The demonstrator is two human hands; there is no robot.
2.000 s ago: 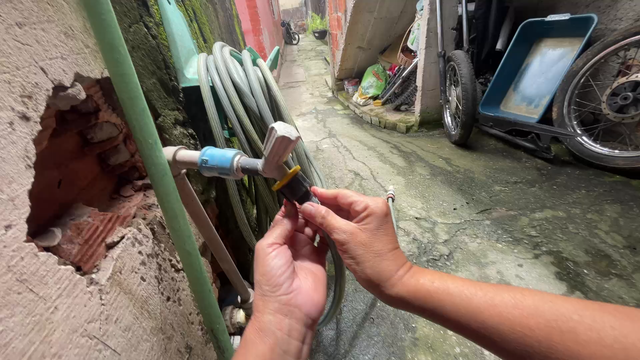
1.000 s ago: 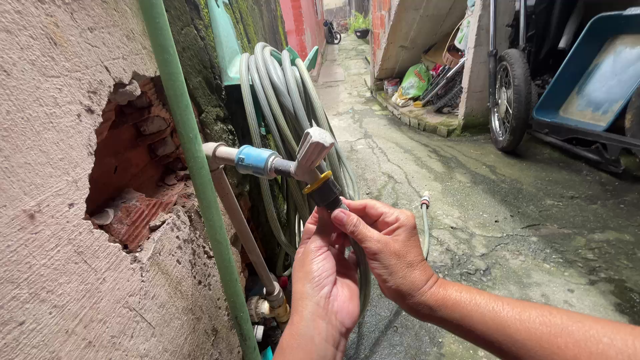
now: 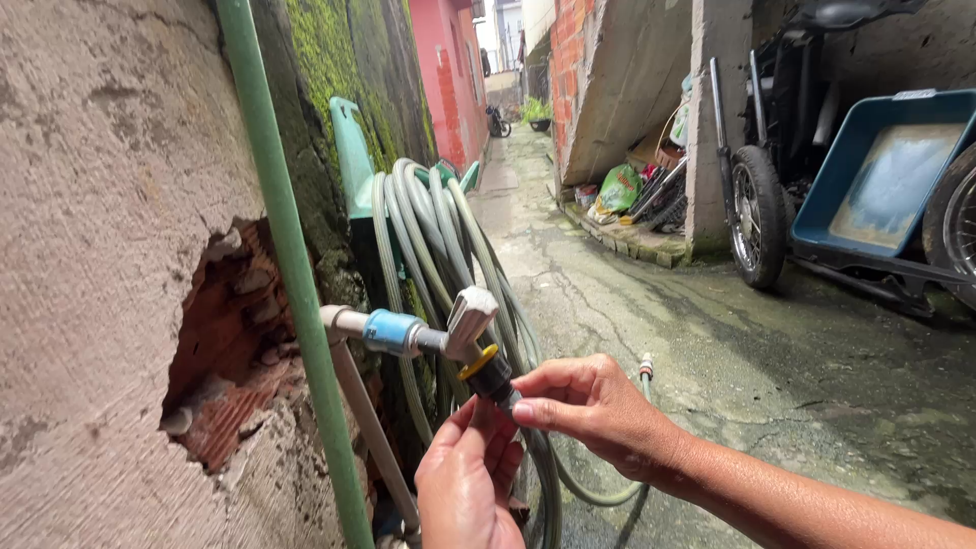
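A metal tap [image 3: 470, 319] sticks out from a blue pipe fitting [image 3: 391, 332] on a beige plastic pipe. On its spout sits a black hose connector [image 3: 489, 374] with a yellow ring [image 3: 479, 362]. My left hand [image 3: 469, 476] holds the lower end of the connector from below, at the hose. My right hand [image 3: 591, 412] pinches the same lower end from the right between thumb and fingers. Behind the tap, a coiled grey-green garden hose [image 3: 427, 221] hangs on a green plastic holder [image 3: 351, 156]. The hose's far end with its fitting [image 3: 646, 367] lies over the concrete floor.
A green pipe [image 3: 286, 236] runs down the wall at the left, beside a broken hole [image 3: 229, 343] showing clay brick. At the right stand a blue tub [image 3: 884, 171] and a motorcycle wheel [image 3: 757, 217]. Bags [image 3: 619, 188] and other items lie beneath a sloped concrete slab.
Both hands stay at the connector beneath the tap. The fingers have shifted slightly on it. The view has shifted somewhat.
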